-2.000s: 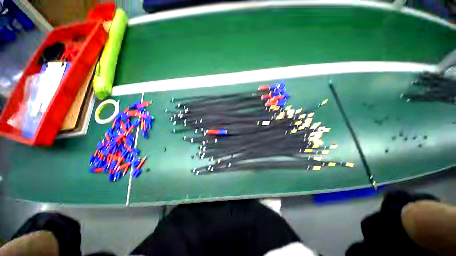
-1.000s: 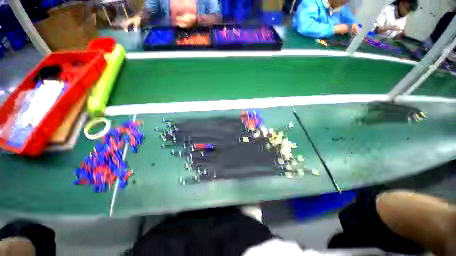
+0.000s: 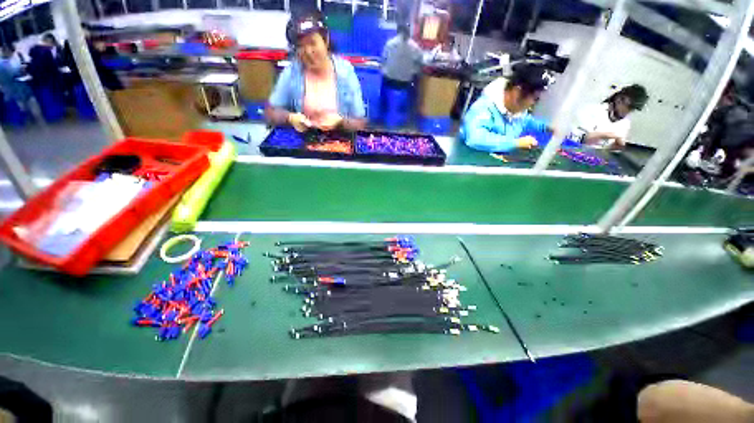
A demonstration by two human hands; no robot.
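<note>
A wide pile of black cables (image 3: 376,291) lies on the green bench in front of me, with pale tips at its right end and small silvery tips at its left. One red-and-blue end piece (image 3: 331,282) lies on the pile's left part. More red-and-blue ends (image 3: 403,249) show at the pile's far right corner. A loose heap of red-and-blue end pieces (image 3: 183,291) lies at the left. No fingers of mine show. Bare skin, seemingly of my right arm, is cut off at the lower right edge, and a dark shape at the lower left.
A red bin (image 3: 178,181) and a yellow-green roll (image 3: 201,192) lie upper left, near a pale ring (image 3: 179,249). A lone dark strip (image 3: 496,299) lies right of the pile. A second cable bundle (image 3: 606,249) lies further right. People work opposite, with black divided trays (image 3: 399,159).
The view has tilted up, showing more of the room and the people opposite. The bare skin and dark shapes at the lower corners show less. The pile and heap look unchanged.
</note>
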